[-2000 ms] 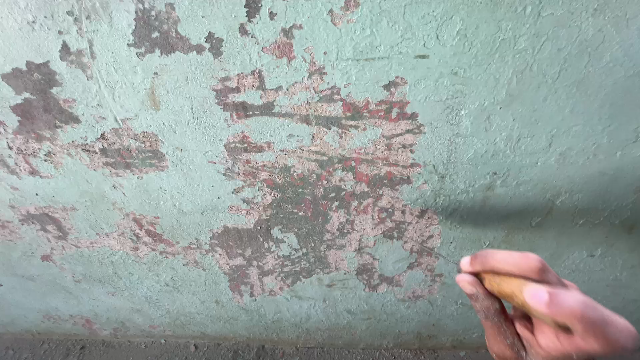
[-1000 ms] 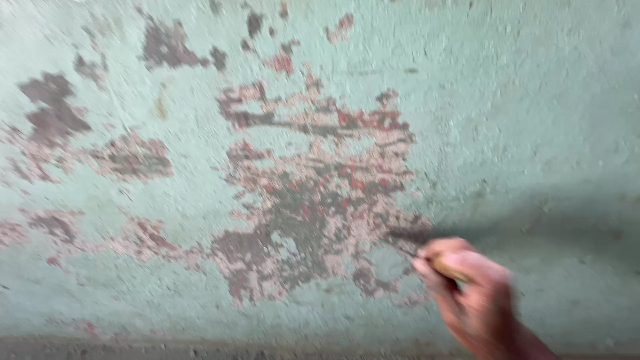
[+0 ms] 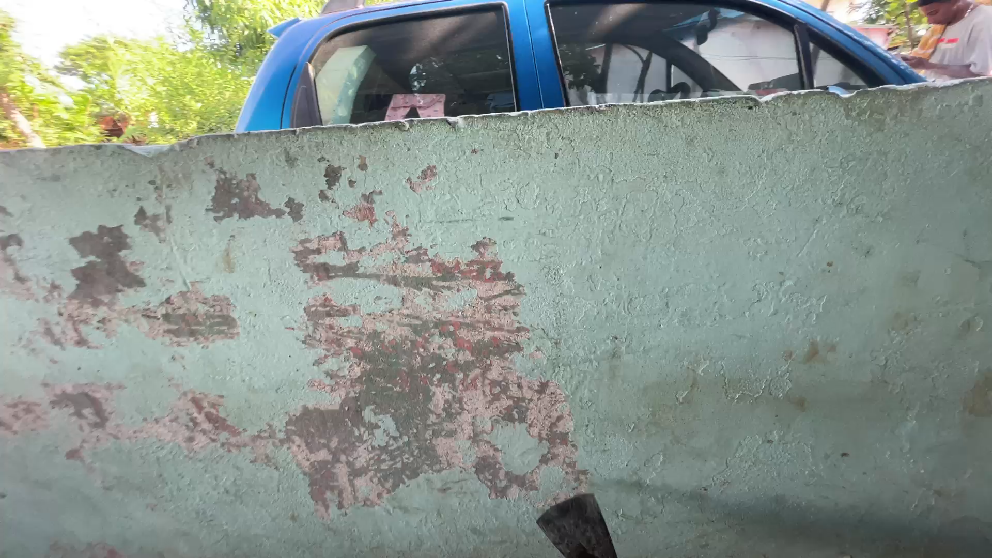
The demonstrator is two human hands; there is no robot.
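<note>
A scraper's dark metal blade enters at the bottom edge, near the lower right of a large patch of peeled paint. Its handle is out of frame. Neither my left hand nor my right hand shows now. The low wall has rough, flaking green paint, with pinkish, red and dark grey layers exposed where it has come off. Smaller bare patches lie to the left of the large one.
The wall's uneven top edge crosses the view. Behind it stands a blue car with dark windows, with green foliage at the left. Another person is beyond the wall at the upper right.
The view has tilted up, bringing the car and wall top into sight. The hand that held the tool by its wooden handle has left the frame at the bottom.
</note>
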